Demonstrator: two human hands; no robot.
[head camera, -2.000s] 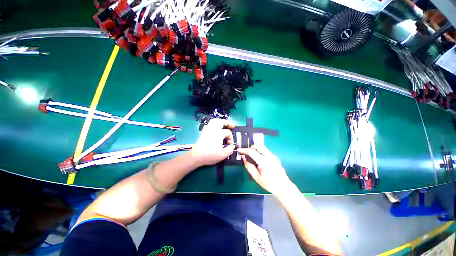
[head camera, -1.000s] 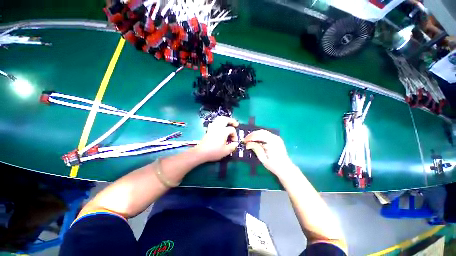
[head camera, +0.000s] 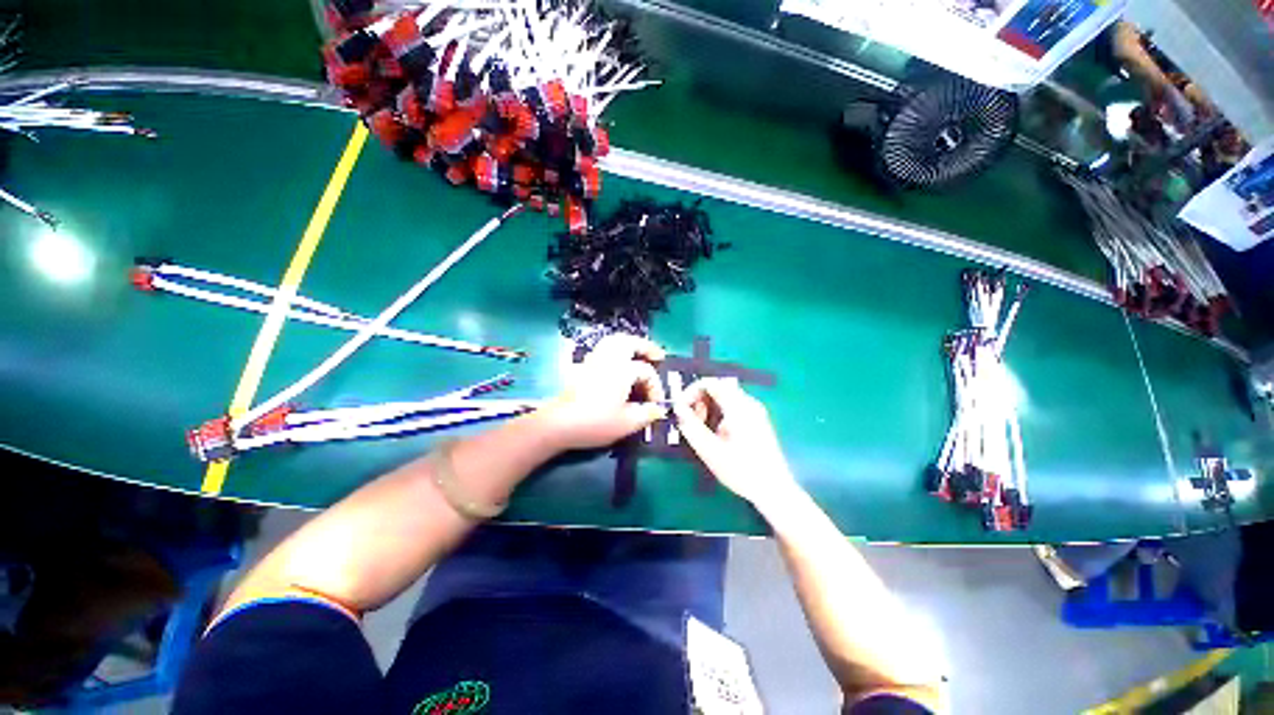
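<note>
My left hand is above the taped fixture, fingertips pinched on the end of a white wire harness lead. The lead runs left to its red and black connector on the yellow line. My right hand is just right of it, thumb and finger pinched close to the left fingertips. What the right fingertips hold is too small to tell. The taped fixture, dark strips with pale patches, lies under the hands, partly hidden. A loose pile of small black parts lies just beyond the hands.
A large pile of red and black connectors with white wires lies at the back left. Loose leads cross the yellow line. A harness bundle lies at right. A metal rail and black fan stand behind.
My right hand has shifted slightly relative to the left hand, its fingers staying close to the left fingertips. The whole view has moved a little. The leads and piles keep their places on the table.
</note>
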